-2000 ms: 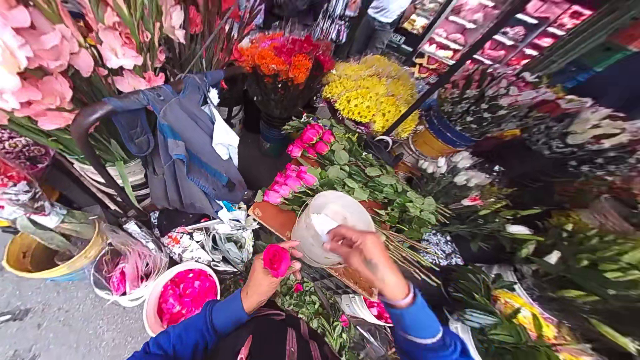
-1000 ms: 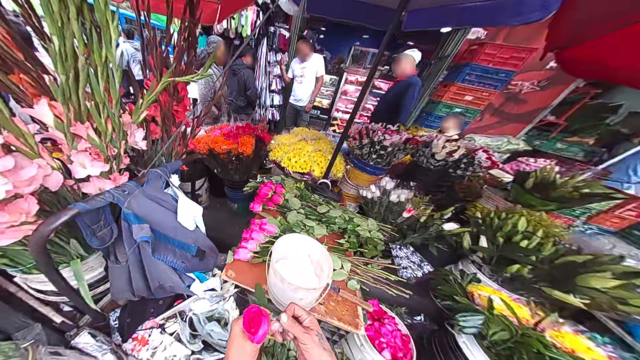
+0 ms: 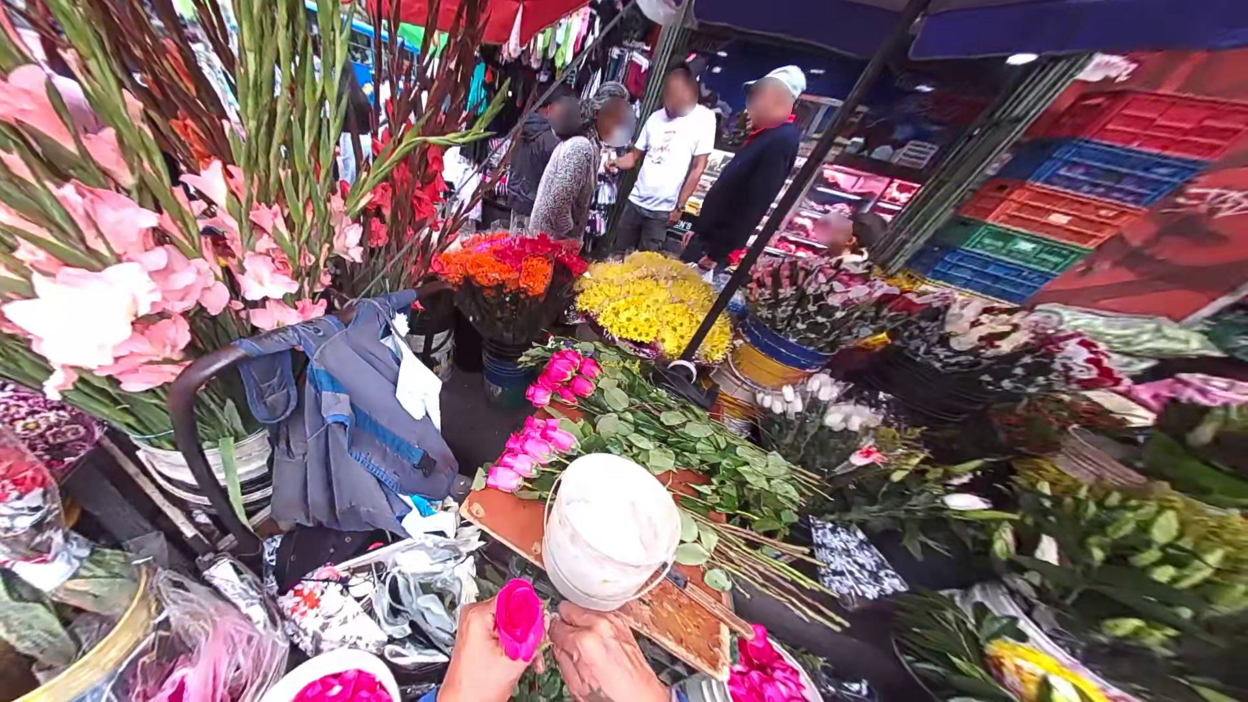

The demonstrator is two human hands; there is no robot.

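Observation:
My left hand (image 3: 481,655) holds a single bright pink rose (image 3: 519,620) upright at the bottom centre. Right beside it, my right hand (image 3: 597,655) is closed, its fingertips close to the rose's stem below the bloom; whether they grip the stem is hidden. Just beyond both hands a white plastic bucket (image 3: 611,531) stands on a brown wooden board (image 3: 673,624). Behind the bucket lie bunches of pink roses (image 3: 531,453), their leafy stems (image 3: 721,458) stretching to the right.
Buckets of pink petals (image 3: 346,686) flank my hands. At left are a cart handle (image 3: 190,409) with a grey-blue garment (image 3: 341,419) and pink gladioli (image 3: 107,302). Yellow flowers (image 3: 653,302) stand beyond the roses, near a dark pole (image 3: 799,185). Several people stand farther back.
My right hand has come from over the bucket, where it held something white, down beside my left hand. The rose stays in my left hand. The view has tilted up.

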